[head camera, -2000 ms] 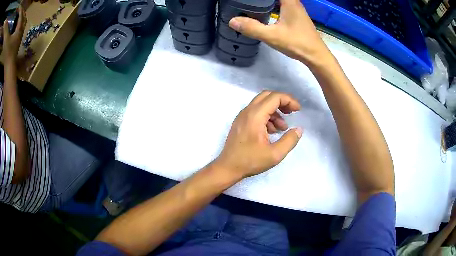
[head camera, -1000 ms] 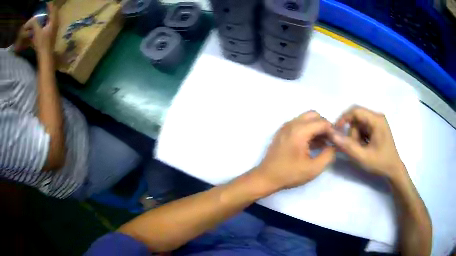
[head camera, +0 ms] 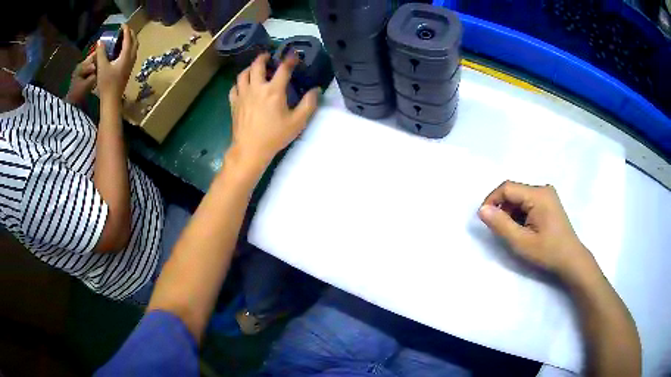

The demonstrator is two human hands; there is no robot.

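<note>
My left hand (head camera: 268, 110) is over the green bench at the back left, fingers spread, beside dark-grey plastic housings. One housing (head camera: 300, 53) shows past its fingertips, another (head camera: 241, 37) behind to the left. What is under my palm is hidden; no grip shows. My right hand (head camera: 533, 224) is above the white foam sheet (head camera: 412, 213), with thumb and forefinger together and the other fingers curled. Whether a small part is between them cannot be told. Two columns of stacked housings (head camera: 424, 74) stand upright at the sheet's back edge.
A long blue bin (head camera: 544, 70) with small black parts lies along the back right. At the left, a neighbour in a striped shirt (head camera: 55, 191) holds a small dark object near a cardboard tray (head camera: 180, 92) holding small metal parts.
My left hand has left my right hand and reached to the housings at back left, its fingers spreading. My right hand stays over the sheet. The view has shifted left.
</note>
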